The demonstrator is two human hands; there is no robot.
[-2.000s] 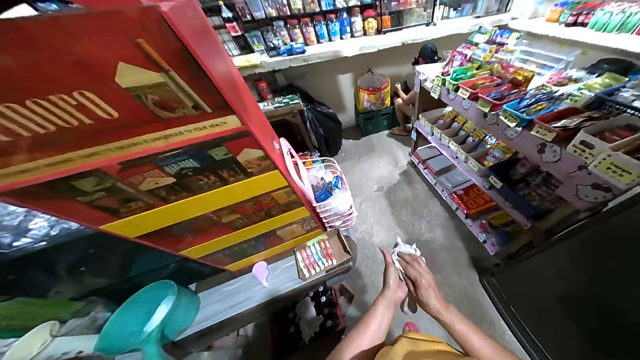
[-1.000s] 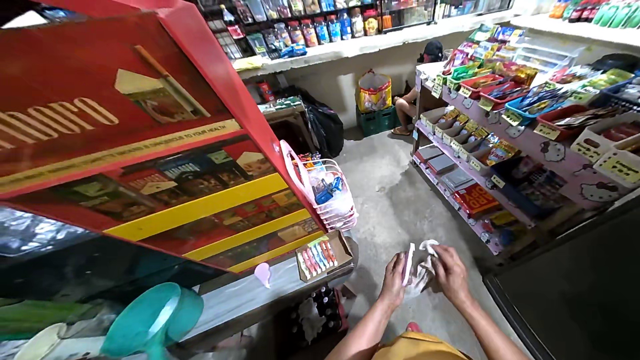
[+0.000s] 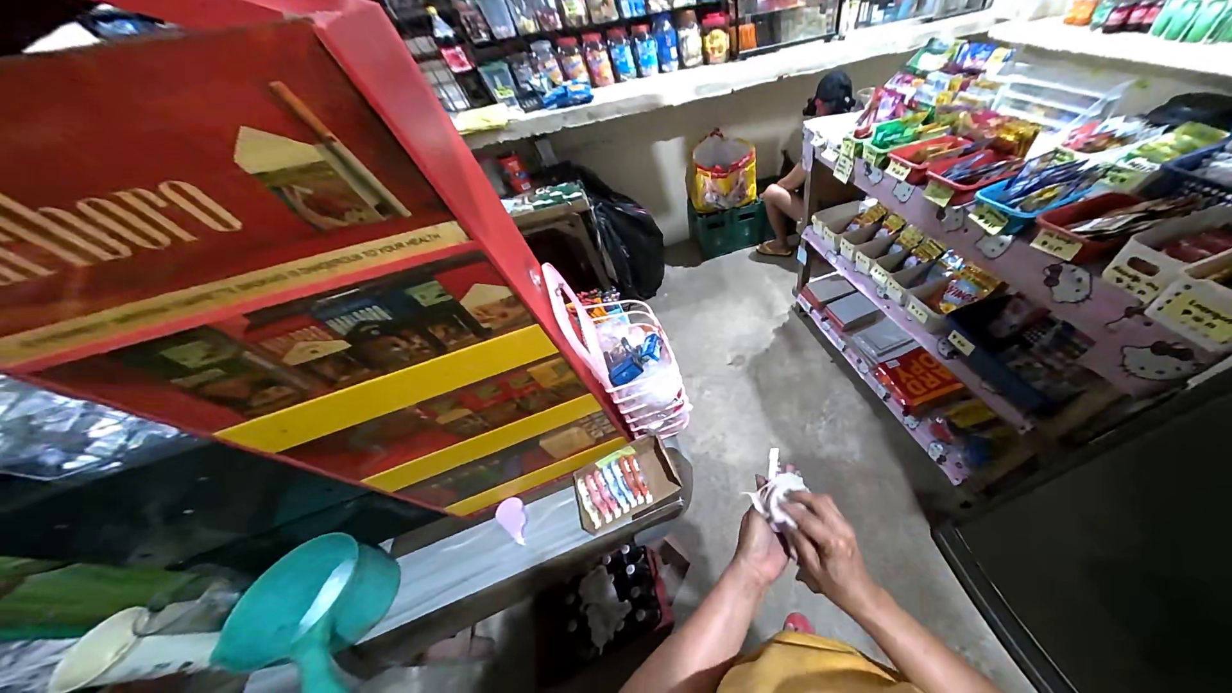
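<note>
My left hand (image 3: 763, 547) holds a small crumpled white bundle (image 3: 778, 498), cloth, paper or plastic, which I cannot tell apart. A narrow white strip (image 3: 774, 462) sticks up from its far side. From the right, my right hand (image 3: 826, 539) presses its fingers onto the bundle, so the two hands meet around it over the concrete floor. The fingers of the left hand are partly hidden behind the white material.
A red cigarette cabinet (image 3: 385, 115) stands left, above a ledge with a small cardboard box (image 3: 664, 476) and a teal dipper (image 3: 318, 597). Pink baskets (image 3: 654, 395) hang beside it. A snack shelf (image 3: 1059, 289) lines the right. A person (image 3: 784, 202) sits behind it.
One second ago my hands were apart, with the white strip at the left hand and crumpled material at the right. Now they are together on the bundle.
</note>
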